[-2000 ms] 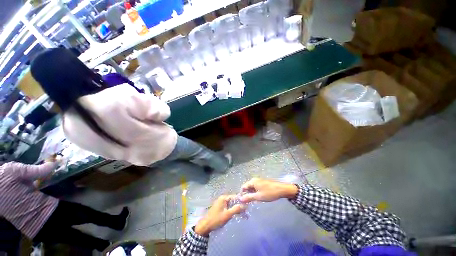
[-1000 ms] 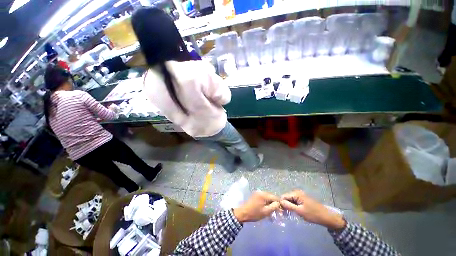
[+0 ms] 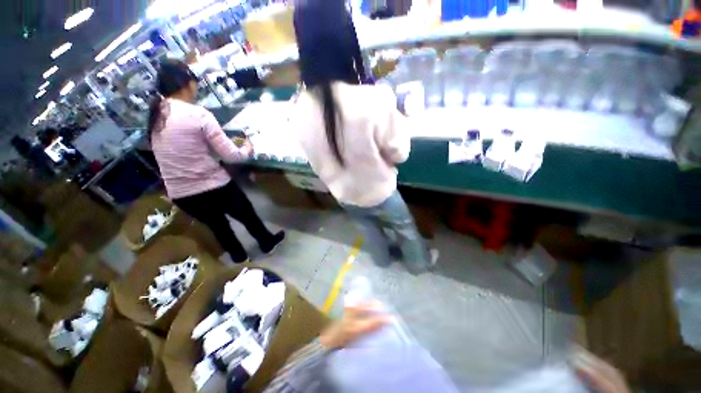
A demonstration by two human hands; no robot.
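Observation:
A translucent whitish plastic bag hangs at the bottom centre, in front of my lap, blurred by motion. My left hand holds its upper left edge, with a bit of clear plastic standing above the fingers. My right hand is at the lower right, blurred and cut off by the frame's bottom edge. Blurred clear plastic shows between the hands near the bottom. Whether my right hand grips it cannot be made out.
Open cartons with white-and-black pieces stand at left. Two people stand at the green bench, which bears a few white units. Clear containers line up behind. A red object is under the bench. A brown carton is at right.
My hands, together at the plastic's edge a second ago, are now wide apart, the right one far right. The view has swung left, showing more of the left cartons.

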